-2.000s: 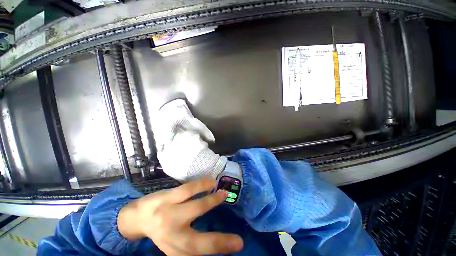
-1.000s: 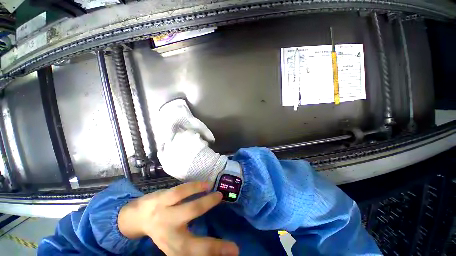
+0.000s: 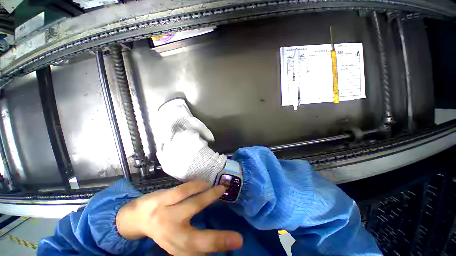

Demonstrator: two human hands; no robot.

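Observation:
My left hand is bare, with its fingers spread and the index fingertip at the lit screen of a smartwatch. The thumb is held apart below. The watch has a light band and sits on my right wrist. My right hand wears a white knit glove and is over the conveyor's near side, pointing up and left, with thumb and fingers apart and nothing visible in it. Both sleeves are blue with gathered cuffs.
A printed sheet lies on the metal bed, with a yellow-handled tool and a thin pale tool on it. Chain-edged rails run near and far. Cross shafts span them. A black slotted item stands at lower right.
The watch screen has changed: its green area no longer shows. My left index finger has shifted slightly over the screen. My gloved right hand stays in nearly the same place.

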